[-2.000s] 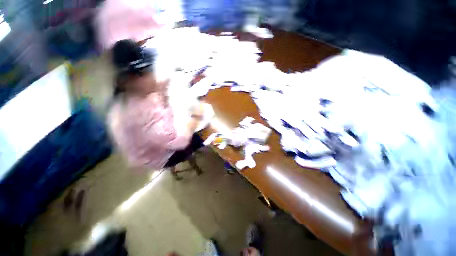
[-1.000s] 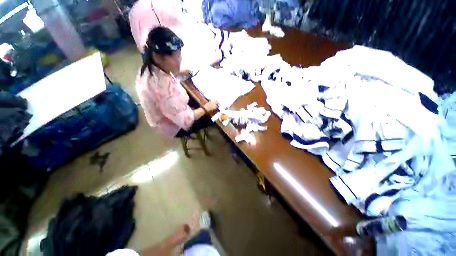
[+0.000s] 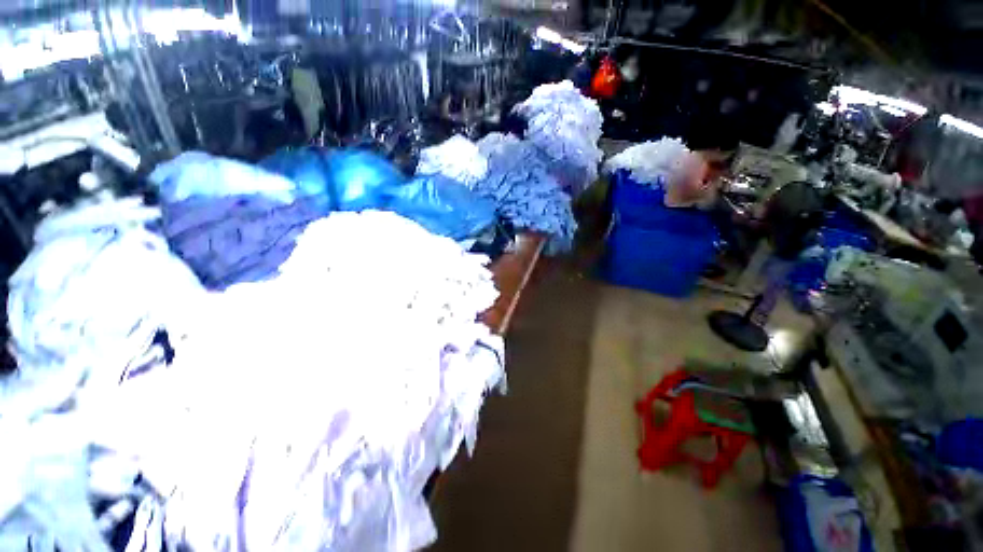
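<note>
A large heap of white garments point(image 3: 334, 345) lies nearest in front of me, from the lower left to the middle, and hangs over the edge of a brown table point(image 3: 515, 283). Pale blue-white garments point(image 3: 92, 280) lie at its left. A grey-purple pile point(image 3: 232, 232) and a shiny blue plastic sheet point(image 3: 372, 185) lie behind it. Crumpled light blue garments point(image 3: 528, 173) are at the table's far end. Neither of my hands is in the picture.
An aisle runs right of the table. A blue bin point(image 3: 660, 243) holding white pieces stands in its far part, with a person's arm beside it. A red stool point(image 3: 692, 429), a round black stand base point(image 3: 739, 329) and sewing machines point(image 3: 905, 307) are at the right.
The view has swung right, away from the seated person in pink, the brown table's bare part and the black cloth heap. The white heap now fills the lower left; the aisle and red stool have appeared.
</note>
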